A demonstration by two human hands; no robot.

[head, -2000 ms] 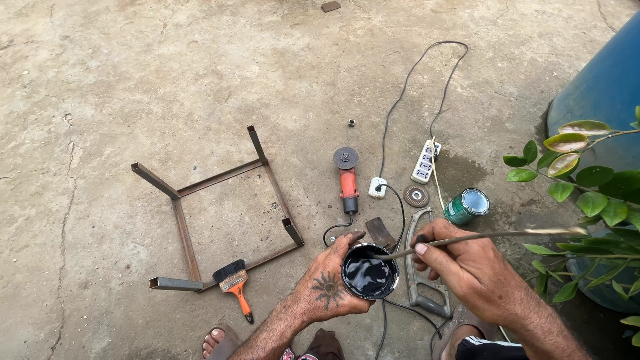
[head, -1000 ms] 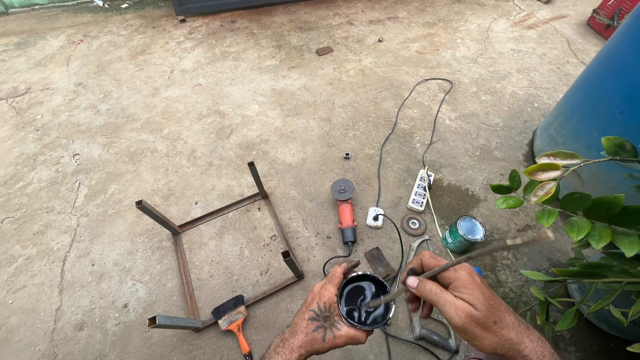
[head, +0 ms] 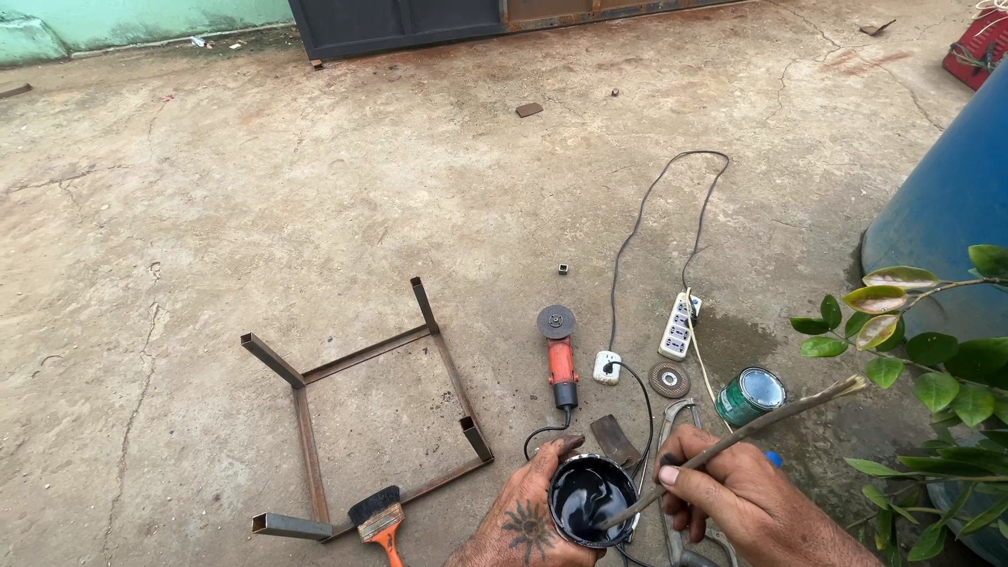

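Observation:
My left hand (head: 524, 516) is wrapped around a small can of black paint (head: 592, 500) at the bottom centre. In my right hand (head: 728, 488) is a wooden stick (head: 756, 421), its lower end dipped in the paint. A paintbrush (head: 382, 524) with an orange handle and black bristles leans against a square metal frame (head: 370, 356) with upright legs, to the left. Beyond my hands lies a red angle grinder (head: 561, 362). A green paint can (head: 748, 395) stands past my right hand, and a hacksaw-like metal frame (head: 676, 528) lies partly hidden beneath that hand.
A power strip (head: 679, 327), a white socket block (head: 606, 368) with looping cords and a grinding disc (head: 669, 380) lie ahead. To the right are a leafy plant (head: 937, 346) and a blue barrel (head: 945, 197). A dark metal panel (head: 402, 24) lies at the far side.
The stick in my right hand has shifted about within the black paint. My left hand still holds the can. The view has tilted up, showing more of the far ground.

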